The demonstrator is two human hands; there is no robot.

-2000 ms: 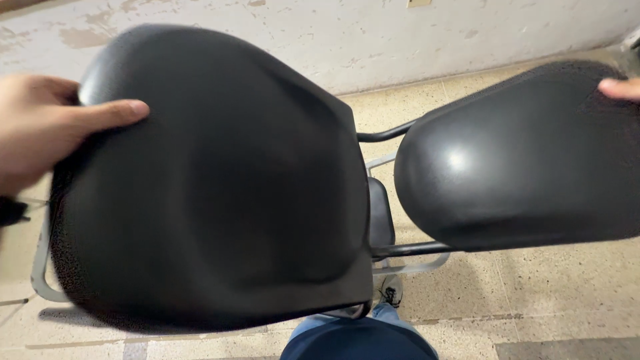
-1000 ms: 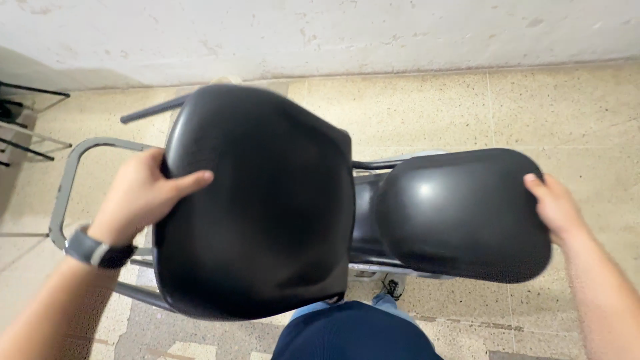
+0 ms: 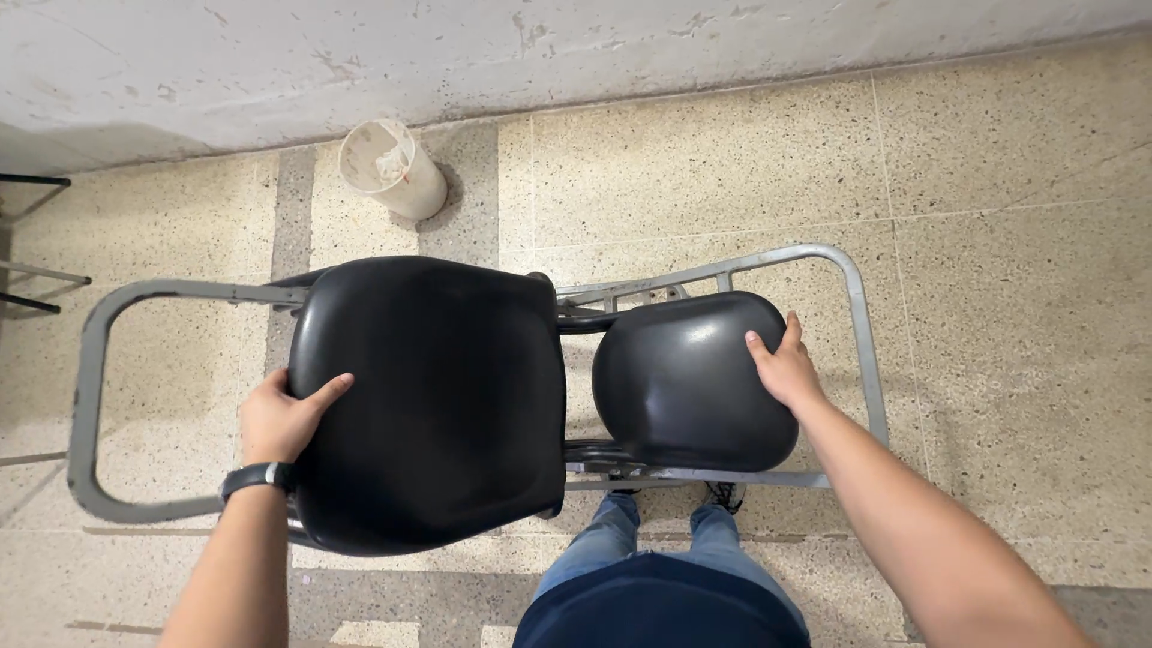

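A chair with a black padded seat and a smaller black backrest lies over a grey metal frame, whose rounded ends stick out on both sides. My left hand grips the outer left edge of the seat, thumb on top and fingers hidden beneath. At the backrest's right edge is my right hand, its thumb on the upper face and some fingers out of sight. Dark tubes join seat and backrest. A dark band is on my left wrist.
A whitish bin with crumpled material inside stands near the scuffed wall. Dark metal legs show at the left edge. My legs and shoes are just below the chair, on the speckled tile floor.
The chair and both hands are lower, farther from the camera, and more of the grey frame shows beneath. The hands stay on the seat and backrest. The bin has come into view.
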